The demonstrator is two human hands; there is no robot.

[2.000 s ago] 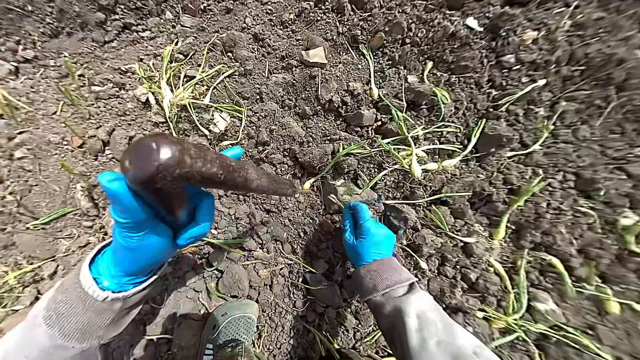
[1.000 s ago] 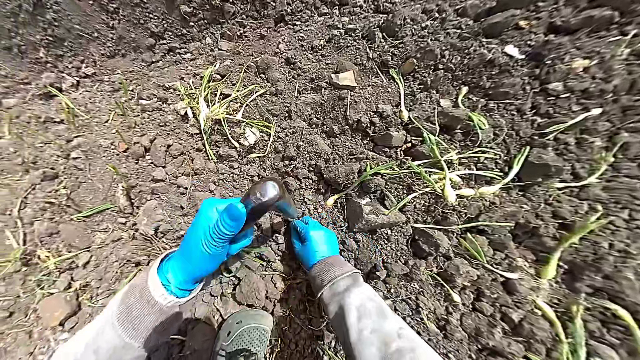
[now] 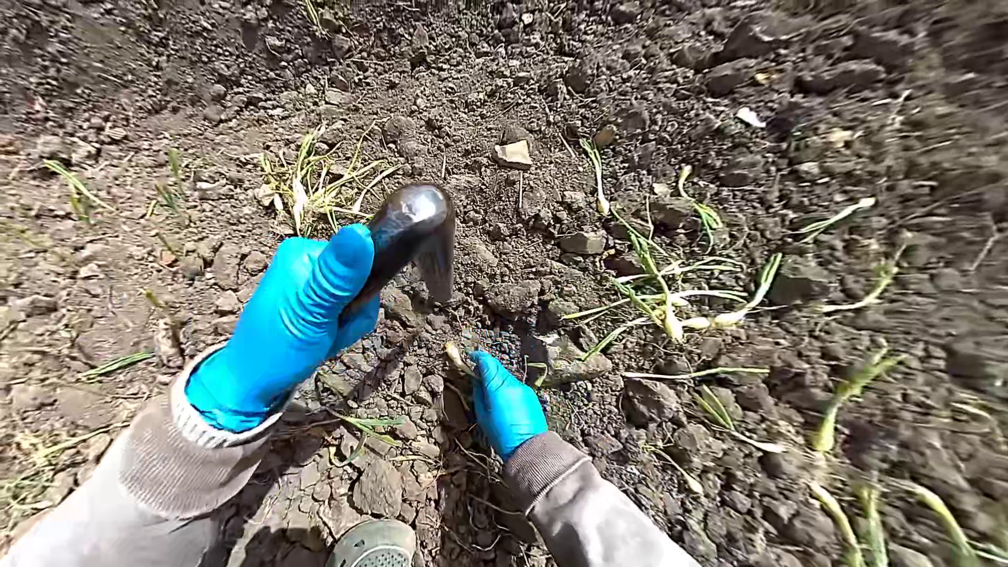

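Observation:
My left hand, in a blue glove, grips a dark, smooth, curved hand tool with a bent top and a tapering end that points down above the soil. The kind of tool cannot be told for certain. Lower and to the right, my right hand, also gloved in blue, holds a small pale bulb at its fingertips, close to the ground. A cluster of uprooted onion-like plants lies on the soil to the right of my hands.
A clump of green shoots is at the upper left. Stones and clods dot the brown soil. More bulb plants lie at the right. A perforated clog shows at the bottom edge.
The tool was tilted with its long end toward the right two seconds ago; now its tip points down. The view has shifted somewhat.

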